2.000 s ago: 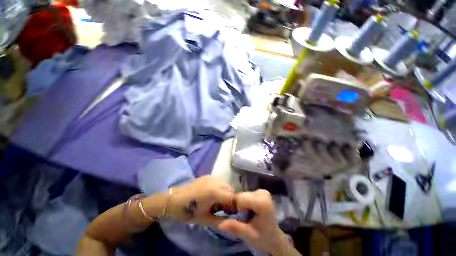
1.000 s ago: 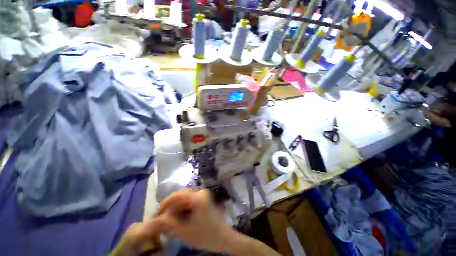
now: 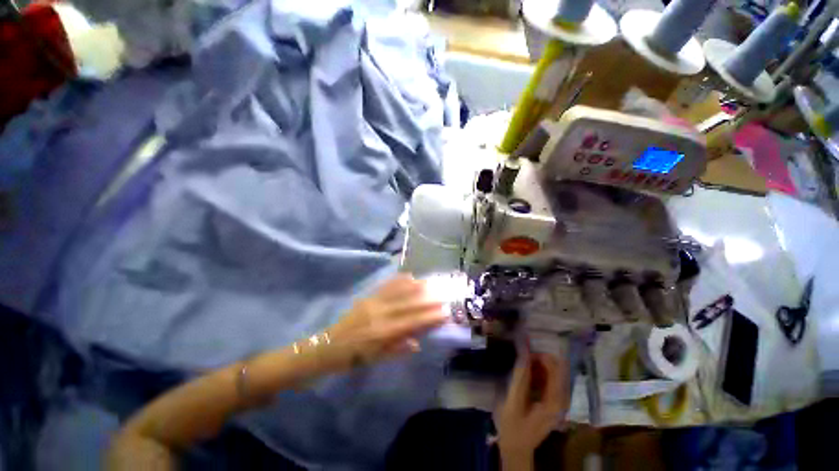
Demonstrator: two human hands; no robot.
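The light blue-grey cloth [image 3: 276,202] lies spread left of the overlock machine [image 3: 570,248] and down toward the wearer. My left hand [image 3: 396,317] lies flat over cloth at the machine's needle area, fingers toward the bright lamp spot; its fingertips are washed out by glare. My right hand [image 3: 535,396] is just below the machine's front, fingers bent and close together. Whether it pinches cloth or thread is too blurred to tell.
The control panel [image 3: 626,155] stands above the machine head, with thread cones [image 3: 681,28] behind. Right of the machine lie a white tape roll [image 3: 670,351], a yellow ring [image 3: 667,405], small snips [image 3: 713,311], a black phone [image 3: 739,357] and scissors [image 3: 793,313].
My hands were together in front of the machine and are now apart, left at the needle area, right below the machine front. The cloth now reaches down beside my left arm. The view has turned left.
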